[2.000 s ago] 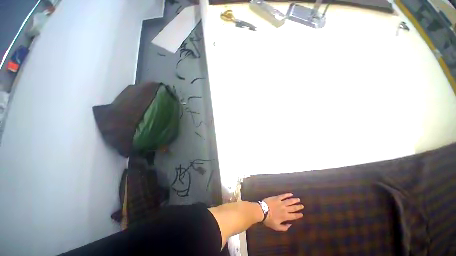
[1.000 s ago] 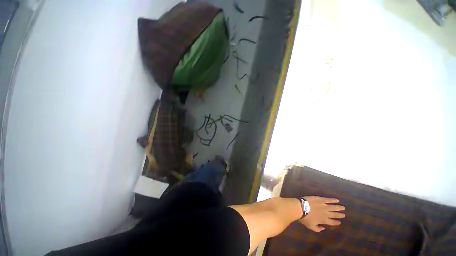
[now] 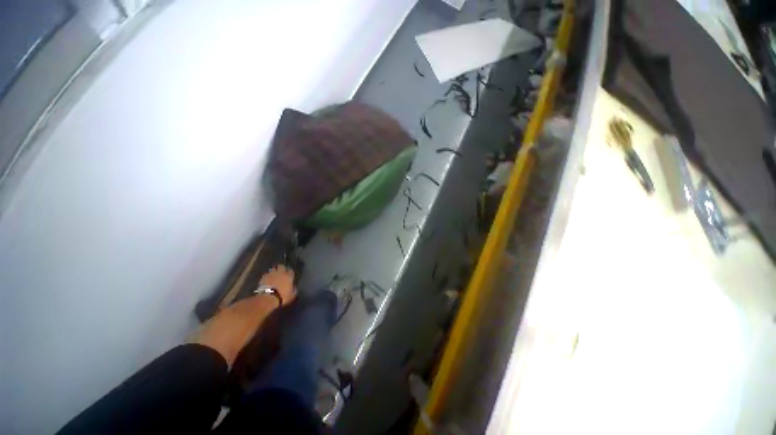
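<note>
My left hand (image 3: 279,285), with a watch at the wrist, reaches down low on the left. It is at the dark offcuts (image 3: 234,276) on the floor, beside the bundle of checked cloth and green bag (image 3: 340,161). The fingers are small and blurred, so I cannot tell whether they hold cloth. My right hand is not in view.
The white cutting table (image 3: 630,323) fills the right, with a yellow rail (image 3: 489,246) under its edge. Gold-handled shears (image 3: 631,157) and a metal block (image 3: 672,174) lie on it. White paper (image 3: 472,47) and dark strips lie on the floor. A long white surface (image 3: 128,212) is on the left.
My left hand has left the checked cloth on the table and moved left and down to the offcuts on the floor. The view has turned, and the table cloth under my hand is gone from view.
</note>
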